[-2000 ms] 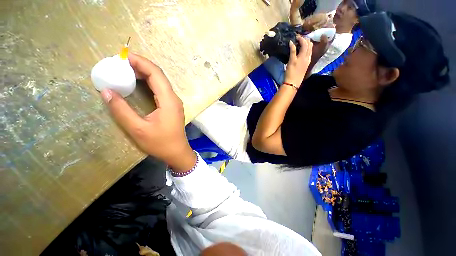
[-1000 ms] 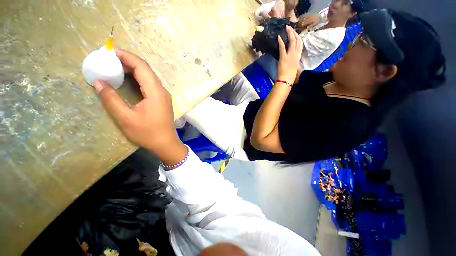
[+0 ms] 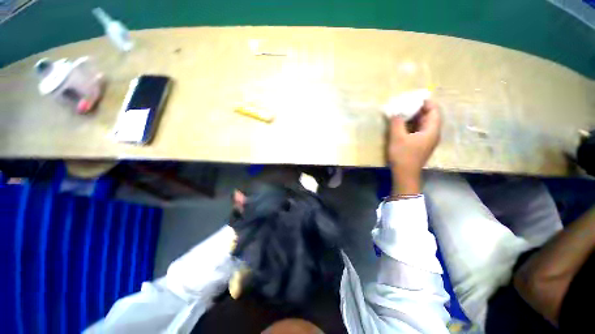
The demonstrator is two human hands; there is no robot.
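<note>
My right hand holds the white glue bottle on or just above the tabletop, right of centre. Its yellow tip points up and right. The shaggy black ornament is at my lap below the table edge, with pale tan bits at its left side and top. My left hand is mostly hidden behind the ornament; only a bit of finger shows at its upper left edge, holding it. The picture is blurred.
On the tan table lie a yellow stick, a black smartphone, a pink lidded mug and a slim white bottle. Green belt behind. A person's arm is at right, a blue stool at left.
The view has swung from the coworker at the right to the table in front. The black ornament is now largely in view, with my left sleeve. My right hand still holds the glue bottle.
</note>
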